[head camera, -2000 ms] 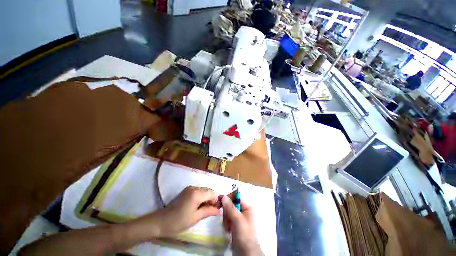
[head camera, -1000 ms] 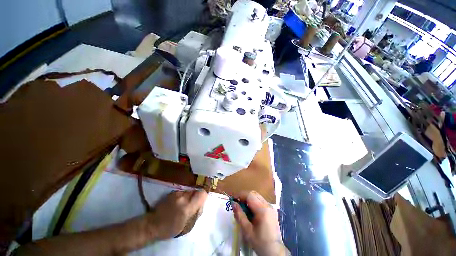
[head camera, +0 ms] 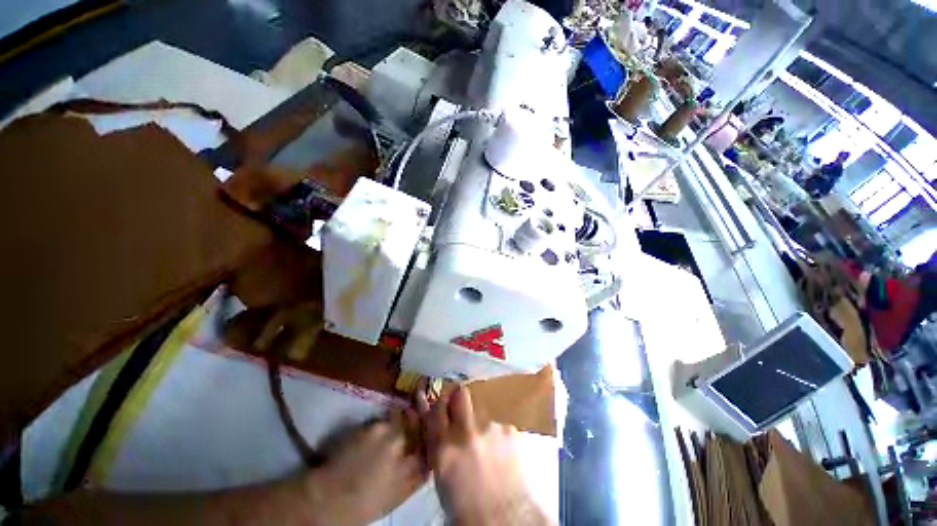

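My left hand (head camera: 370,462) and my right hand (head camera: 475,457) meet just below the head of the white sewing machine (head camera: 483,298), at the edge of the clamp frame (head camera: 298,341). The handle strap (head camera: 283,411) loops from the clamp area down to my left hand, which pinches its end. My right hand's fingertips touch my left hand's; whether it still holds the blue-green tool is hidden. A brown bag panel (head camera: 514,401) lies under the clamp. The white template sheet (head camera: 195,411) with yellow tape lies under my left forearm.
Large brown panels (head camera: 103,236) are piled on the left. A control screen (head camera: 781,375) stands at the right, with a panel pile (head camera: 719,478) seen edge-on beside it. Thread cones (head camera: 635,98) stand behind the machine. A person in red (head camera: 892,303) shows at the far right.
Both hands have moved up to the clamp and come together under the machine head. The blue-green tool, seen earlier in my right hand, is no longer visible. The camera view has shifted.
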